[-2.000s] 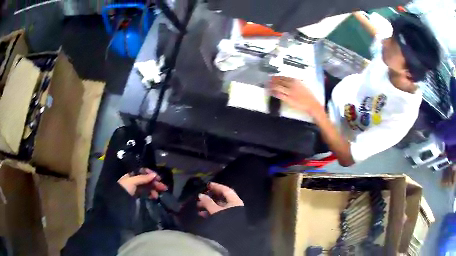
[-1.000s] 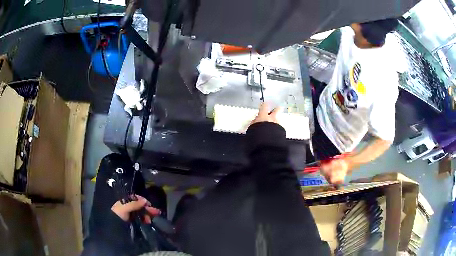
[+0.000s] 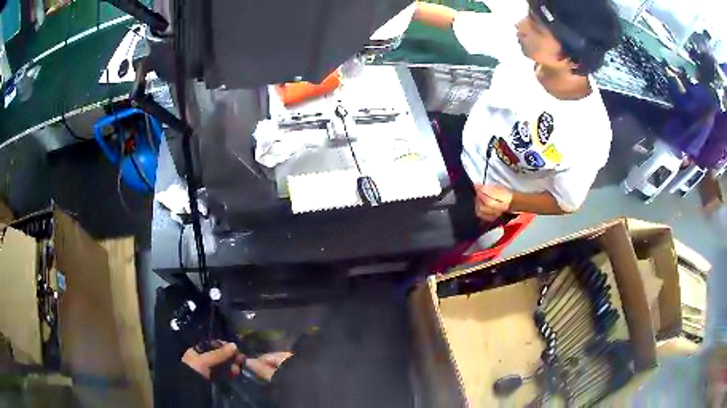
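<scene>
One inspection mirror lies on the fixture (image 3: 398, 151), its small round head at the rails, its thin stem over the toothed strip (image 3: 315, 194) and its black grip (image 3: 368, 190) at the strip's front edge. My left hand (image 3: 209, 358) holds a bunch of inspection mirrors low over my lap; their small bright heads (image 3: 190, 305) stick up beyond the fingers. My right hand (image 3: 269, 365) is beside my left hand, fingers pointing at the bunch. Whether it grips anything is too blurred to tell against the dark clothing.
A dark machine head (image 3: 271, 40) overhangs the bench. An open carton (image 3: 494, 327) with rows of mirrors stands at lower right, more cartons (image 3: 100, 311) at left. A black cable (image 3: 191, 191) hangs at the bench's left. A coworker (image 3: 542, 127) at right holds a thin-stemmed tool.
My right hand has left the fixture and come back beside my left hand; the mirror stays on the fixture. The view has shifted. The coworker's hand now holds up a tool.
</scene>
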